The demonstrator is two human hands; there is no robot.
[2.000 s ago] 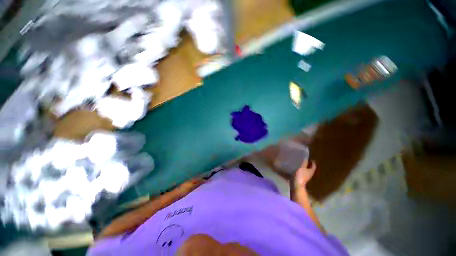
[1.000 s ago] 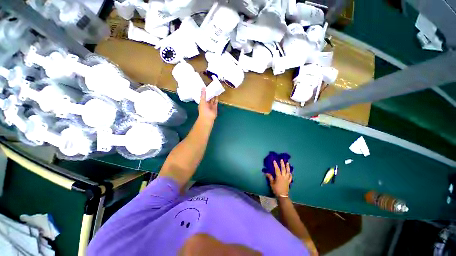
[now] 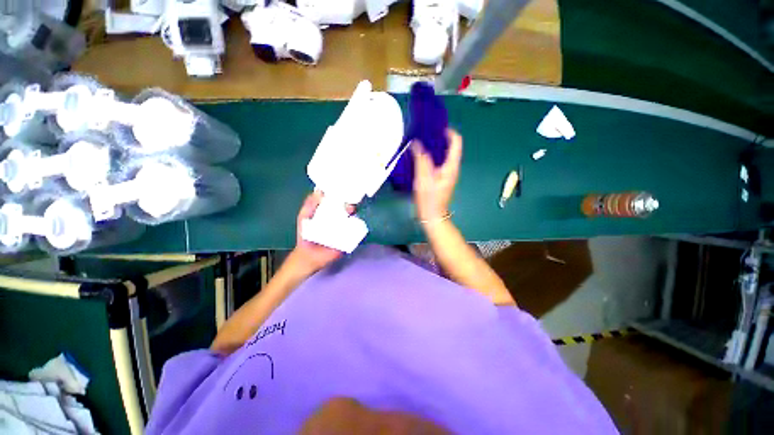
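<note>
A white security camera is held up over the green mat, tilted, with its bracket end toward my body. My left hand grips it by the bracket, and the fingers are partly hidden behind the white part. My right hand holds the dark purple cleaning cloth at the camera's right side. The cloth hangs close along the camera body; I cannot tell whether it touches it.
Bagged cameras lie in rows at the left. Unwiped cameras lie on a cardboard sheet at the back. A grey post crosses it. A white paper scrap, a yellowish tool and an orange-brown cylinder lie at right.
My left hand has drawn a camera from the cardboard's edge back toward my body. My right hand has lifted the cloth off the mat and brought it beside the camera. The view has shifted.
</note>
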